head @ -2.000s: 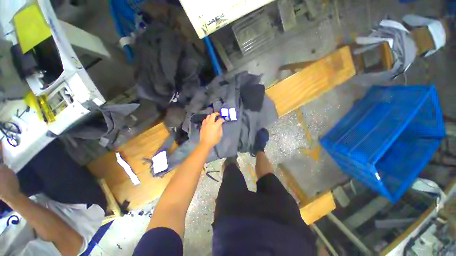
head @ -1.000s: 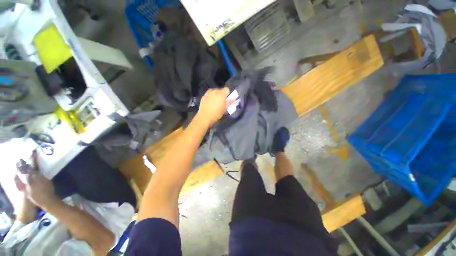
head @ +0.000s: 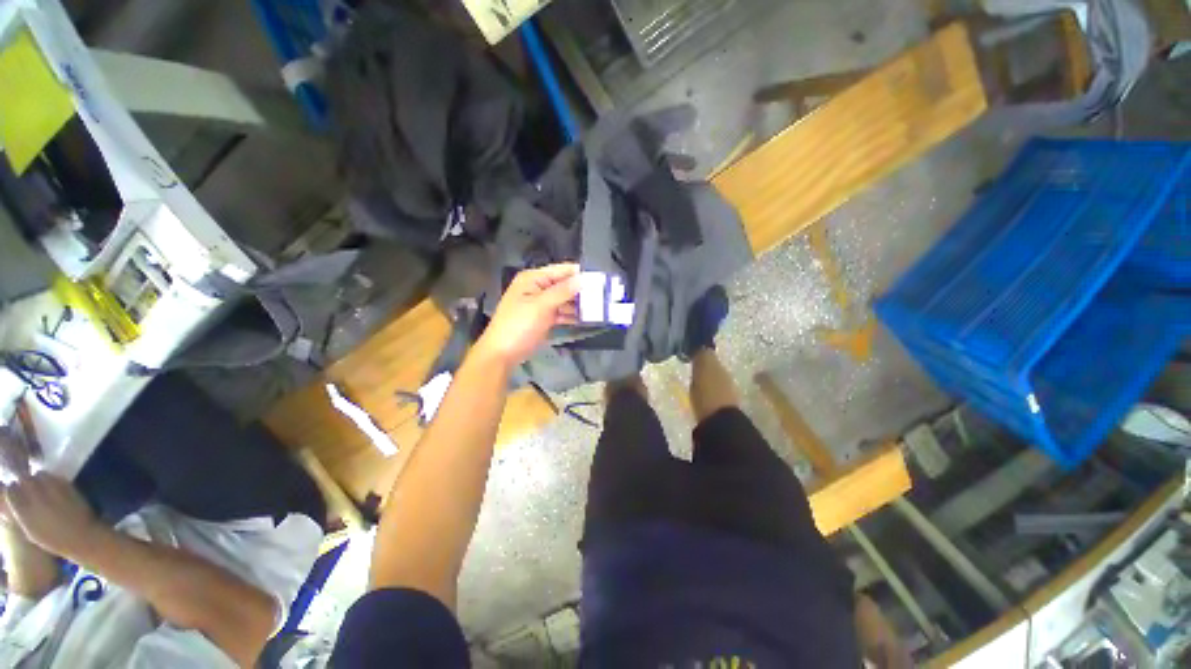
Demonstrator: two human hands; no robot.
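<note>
A dark grey garment (head: 673,281) lies heaped over the wooden bench (head: 849,137) in front of me. White labels (head: 593,298) show on its upper side. My left hand (head: 529,314) comes from the lower left, and its fingers pinch the garment at the left edge of the labels. A small patch of skin, likely my right hand (head: 882,640), shows beside my dark clothing at the bottom edge. It is cut off, and its fingers cannot be made out.
More dark cloth (head: 425,118) is heaped behind left. A white slip (head: 362,420) lies on the bench's left part. A seated person's arm (head: 157,575) is at lower left beside a white machine table (head: 144,196). A blue crate (head: 993,275) stands at right.
My left hand stays at the labels, which lay partly blurred a second ago and now show flat and clear. The view has shifted. The skin patch at the bottom edge has appeared.
</note>
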